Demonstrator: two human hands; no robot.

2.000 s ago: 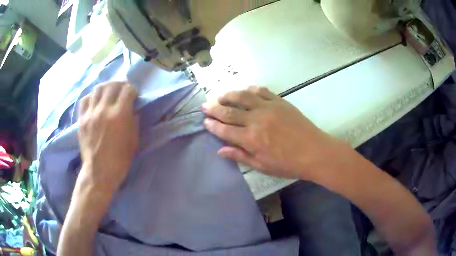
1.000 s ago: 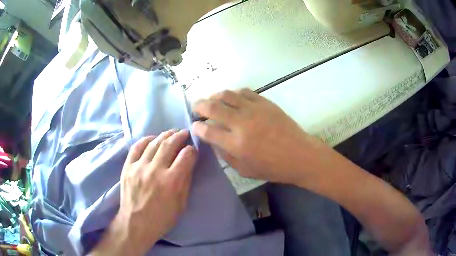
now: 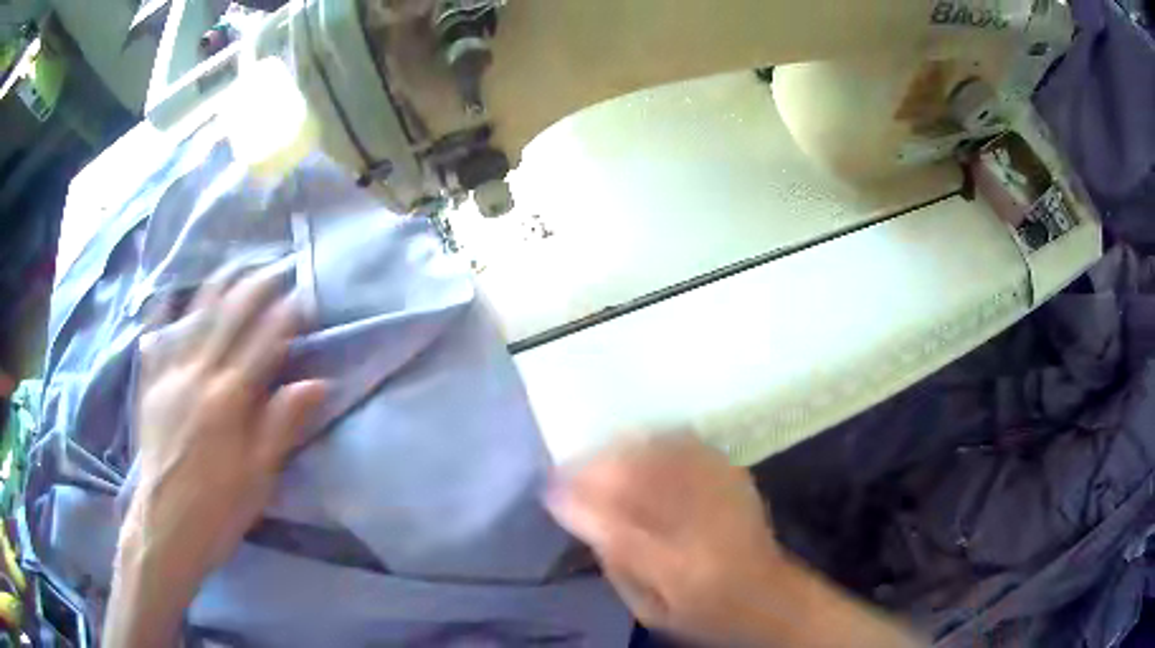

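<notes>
The blue-grey garment lies over the left of the machine bed and hangs over its front edge, with folds and a pale seam line. Its right edge runs down from beside the presser foot and needle area. My left hand is blurred, spread over the cloth at the left; whether it grips any cloth is unclear. My right hand is blurred at the bed's front edge, its fingertips at the garment's right edge; whether they pinch it cannot be told.
The cream sewing machine head and arm cross the top. The white bed has a dark slot line and a ruler-marked front edge. A small recessed box is at its right end. A dark crumpled cloth pile lies at the right.
My left hand has moved left and up, away from the seam edge. My right hand has moved down towards me, away from the needle. The cloth edge has folds again, and more machine arm shows.
</notes>
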